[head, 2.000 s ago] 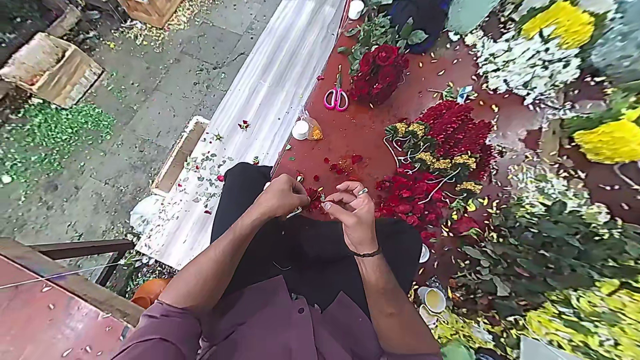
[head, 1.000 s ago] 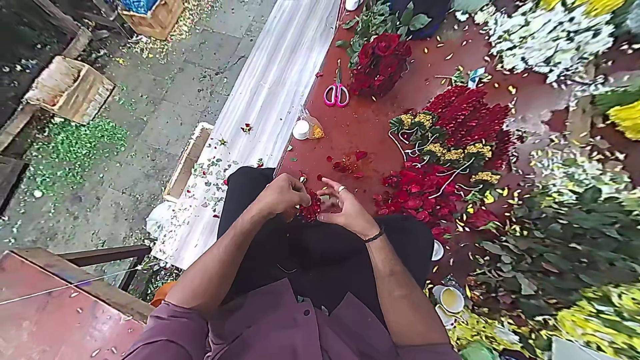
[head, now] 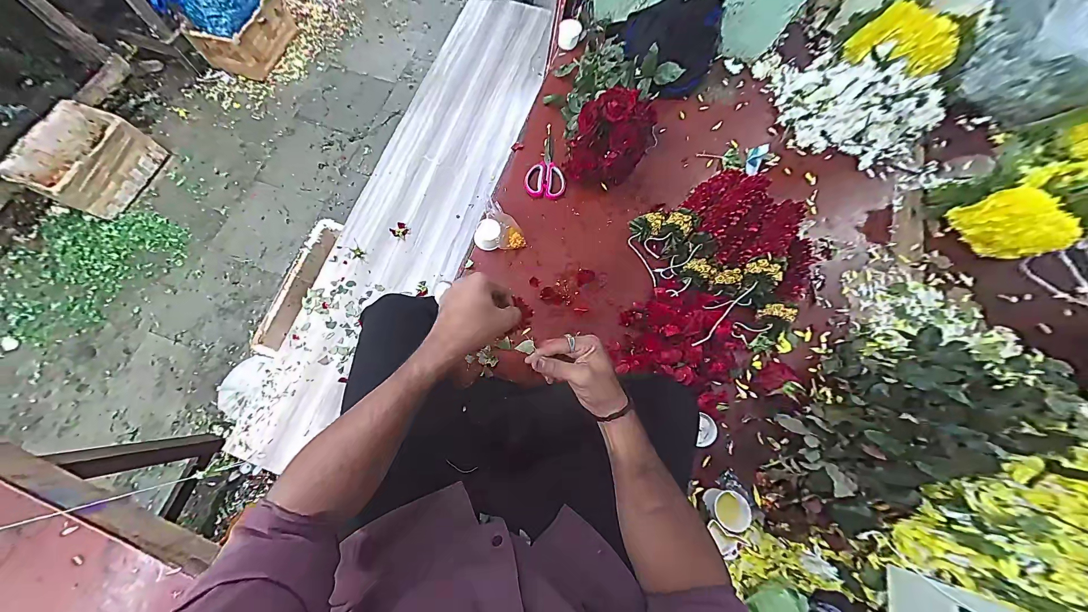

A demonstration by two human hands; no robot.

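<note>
My left hand (head: pixel 476 314) is over the edge of the red surface (head: pixel 586 229), its fingers curled beside small dark red petals; whether it holds any is unclear. My right hand (head: pixel 580 370), with a ring and a dark wristband, pinches a small green leaf (head: pixel 525 347) between thumb and forefinger. Loose red petals (head: pixel 565 291) lie just beyond my hands. To the right is a heap of red flowers (head: pixel 680 331), with strung red garlands (head: pixel 744 212) and yellow flower bunches (head: pixel 727 276) tied with white string. Pink-handled scissors (head: pixel 545 180) lie farther off, beside a bunch of red roses (head: pixel 614 132).
A white container (head: pixel 488 235) stands by a small bag of orange bits (head: pixel 514 239). White cloth (head: pixel 442 119) runs along the left edge. White flowers (head: pixel 863 106), yellow flowers (head: pixel 1011 223) and leafy stems (head: pixel 943 416) fill the right side. A cup (head: pixel 729 512) stands near my right forearm.
The red petals that were between my hands a second ago no longer show there. My hands have moved a little apart, and a green leaf now shows at my right fingertips.
</note>
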